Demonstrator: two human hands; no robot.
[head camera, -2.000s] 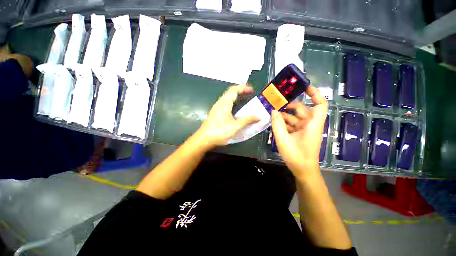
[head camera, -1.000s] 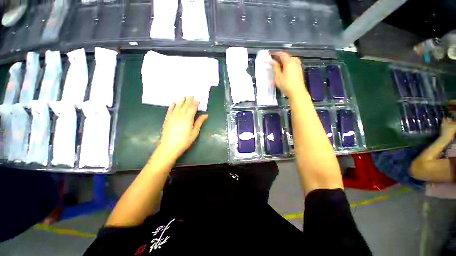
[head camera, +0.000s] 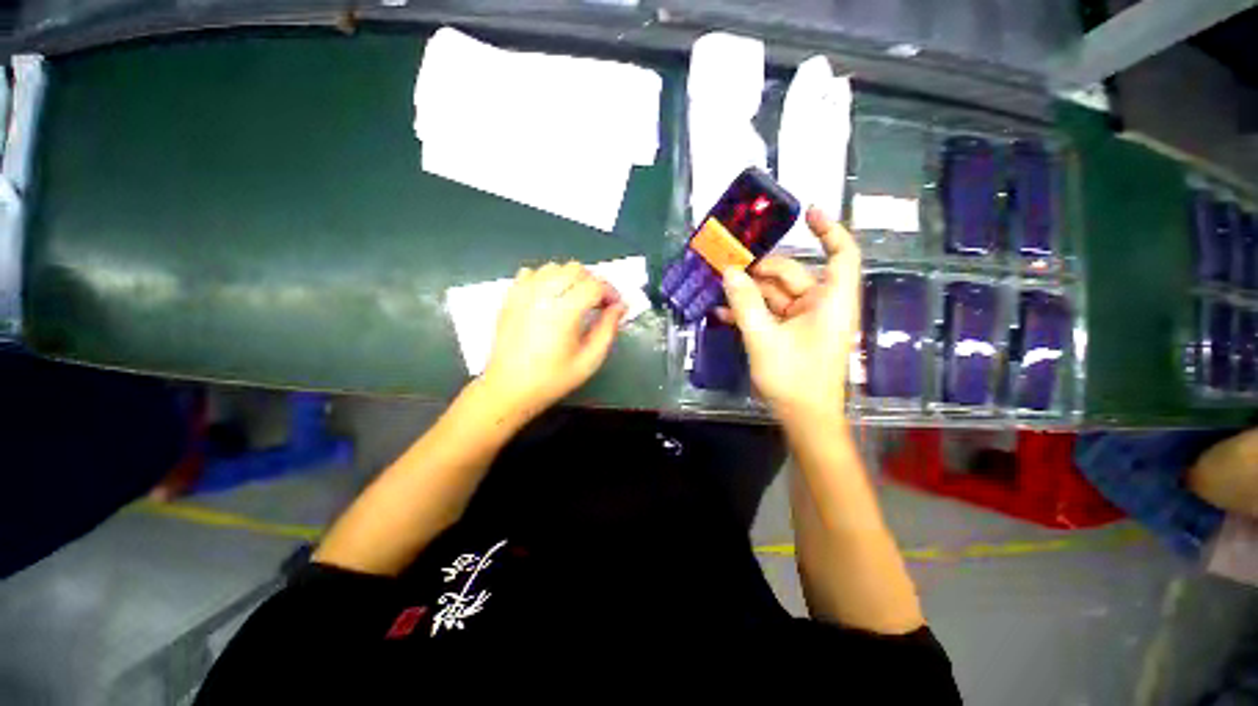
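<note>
My right hand (head camera: 796, 304) holds a purple phone (head camera: 731, 241) with its black screen, orange band and purple keypad facing up, over the left end of the clear tray (head camera: 1082, 345). My left hand (head camera: 559, 324) holds a flat white sleeve (head camera: 476, 320) low over the bench, its open end towards the phone; the two are apart. A stack of empty sleeves (head camera: 538, 124) lies beyond my left hand. Two wrapped phones (head camera: 814, 145) stand in the tray's far left pockets. The pocket beside them holds a small white card (head camera: 886, 213). Purple phones fill other pockets.
The green bench (head camera: 207, 179) runs across the view, with a dark ledge behind it. A neighbouring tray shows at the left edge, another with purple phones (head camera: 1221, 304) at the right. A person's arm (head camera: 1225, 476) is at the right edge. Red and blue stools stand below.
Since one second ago, my right hand has come from the far row with a phone, leaving a wrapped one there. My left hand has drawn a sleeve off the stack. The view has shifted left.
</note>
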